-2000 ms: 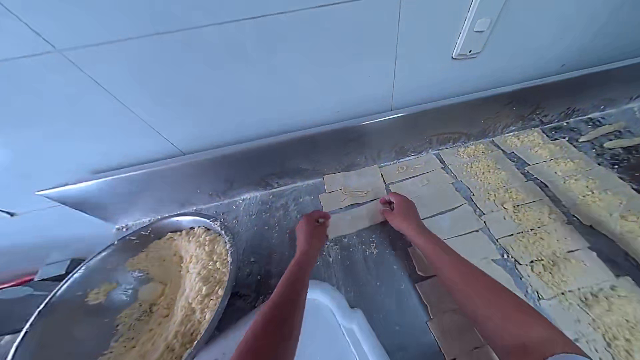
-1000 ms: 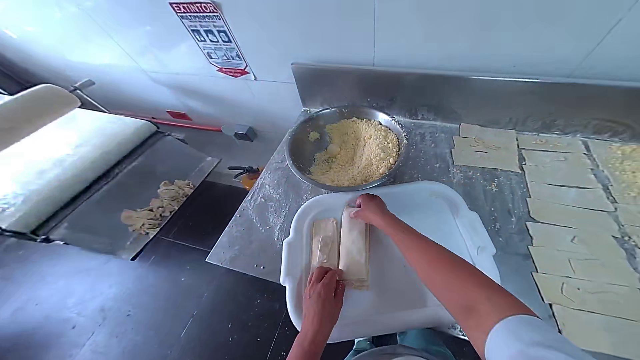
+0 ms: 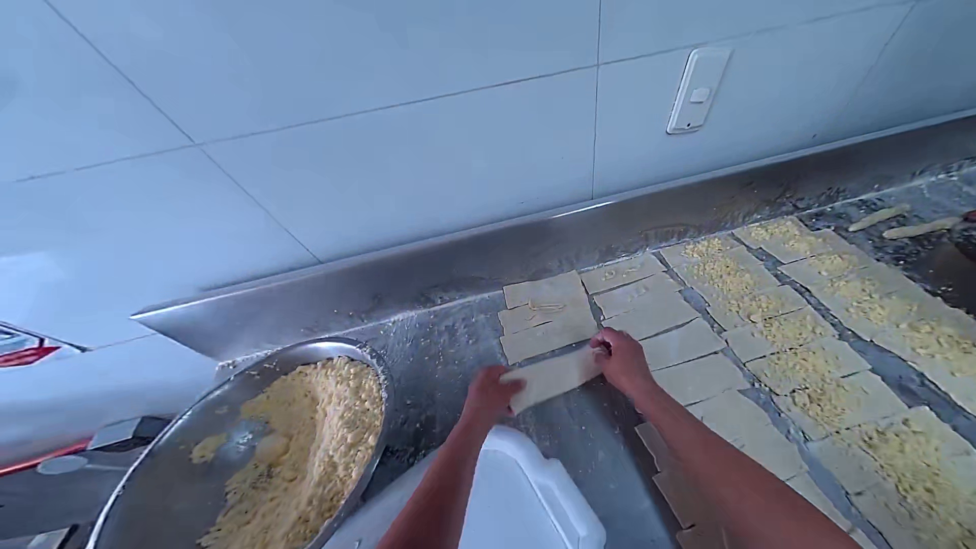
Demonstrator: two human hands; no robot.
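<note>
Between my two hands a rectangular dough sheet (image 3: 557, 377) is stretched just above the steel counter. My left hand (image 3: 492, 394) grips its left end, and my right hand (image 3: 619, 358) pinches its right end. Directly beyond it lie overlapping dough sheets (image 3: 545, 314) in a short column, one with a thin dough scrap on top. To the right, a longer column of plain dough sheets (image 3: 686, 343) runs toward me, partly hidden by my right forearm. Farther right, more dough sheets bear a crumbly yellow filling (image 3: 801, 374).
A large steel bowl (image 3: 171, 465) of crumbly yellow filling stands at the left. A white plastic tray (image 3: 526, 488) sits in front of me, its contents out of view. A steel backsplash (image 3: 457, 259) borders the tiled wall. Two dough strips (image 3: 923, 228) lie at the far right.
One second ago my hands were at stacked dough strips in the white tray; now they hold one sheet over the counter. Since two seconds ago, the short column has gained a sheet. The view has swung right.
</note>
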